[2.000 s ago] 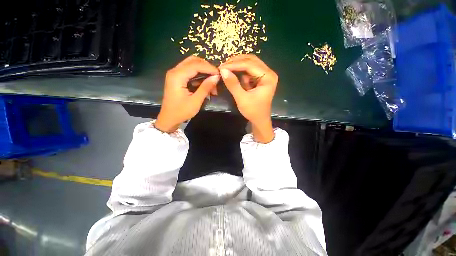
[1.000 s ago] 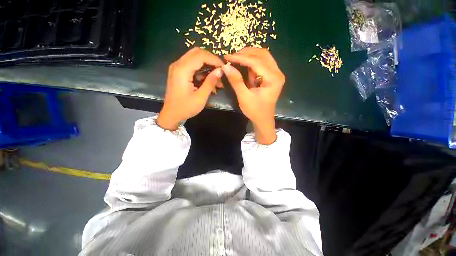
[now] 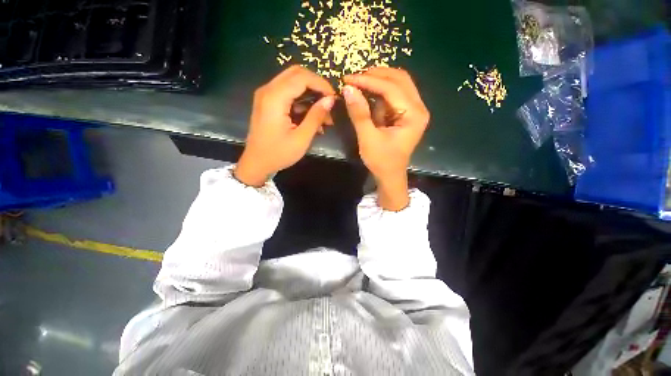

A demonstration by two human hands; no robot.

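Observation:
My left hand (image 3: 283,121) and my right hand (image 3: 386,121) are raised over the bench's near edge, thumbs and forefingers pinched close together. A small dark part, likely the black housing (image 3: 302,106), shows within the curl of my left fingers, mostly hidden. A short slim end, likely of the tweezers (image 3: 399,114), shows at my right fingers; the rest is hidden. A tiny pale spot is at the fingertips, too small to tell. The large scattered pile of small pale parts (image 3: 352,35) lies on the dark green bench top just beyond my hands.
A smaller pile of mixed tiny parts (image 3: 489,87) lies to the right. Clear plastic bags (image 3: 548,110) lie beyond it, beside a blue bin (image 3: 625,117). Glossy black blister trays (image 3: 88,44) are at the left. A blue stool (image 3: 51,161) stands below the bench at left.
Both hands have shifted slightly right in view, staying pinched close together. The fingertips are now a little further apart. The bench and piles have shifted slightly in view as the camera moved.

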